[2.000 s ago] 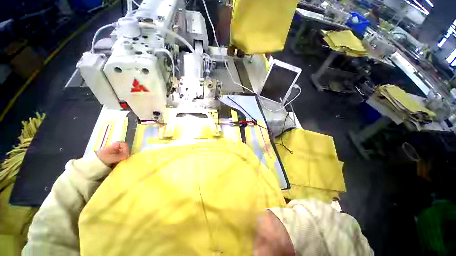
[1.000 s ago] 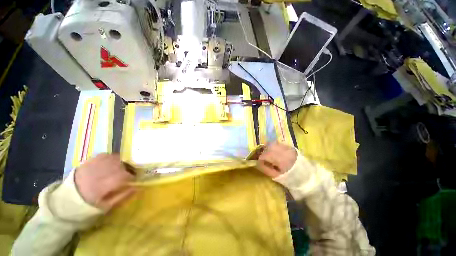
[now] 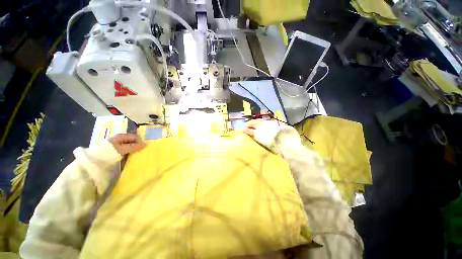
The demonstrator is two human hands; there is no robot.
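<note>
The yellow bag body (image 3: pixel 202 195) lies in front of me, centre seam towards me, its far edge at the sewing template (image 3: pixel 175 124) under the machine head. My left hand (image 3: pixel 126 143) rests at the bag's far left corner, fingers on the edge. My right hand (image 3: pixel 257 126) is at the far right corner, partly covered by its sleeve, beside the red and black thread snips (image 3: pixel 266 116). Whether either hand pinches the edge is hard to tell. Glare washes out the needle area.
The white sewing machine head (image 3: pixel 121 76) stands at left rear. A touchscreen (image 3: pixel 303 59) with a white cable is at right rear. Stacked yellow panels (image 3: pixel 337 146) lie on the right. A yellow strap bundle (image 3: pixel 25 154) hangs at far left. A yellow piece (image 3: pixel 276 10) is at the back.
The bag's far edge, held raised between both hands a second ago, now lies flatter and farther forward against the template. Both hands have moved forward with it.
</note>
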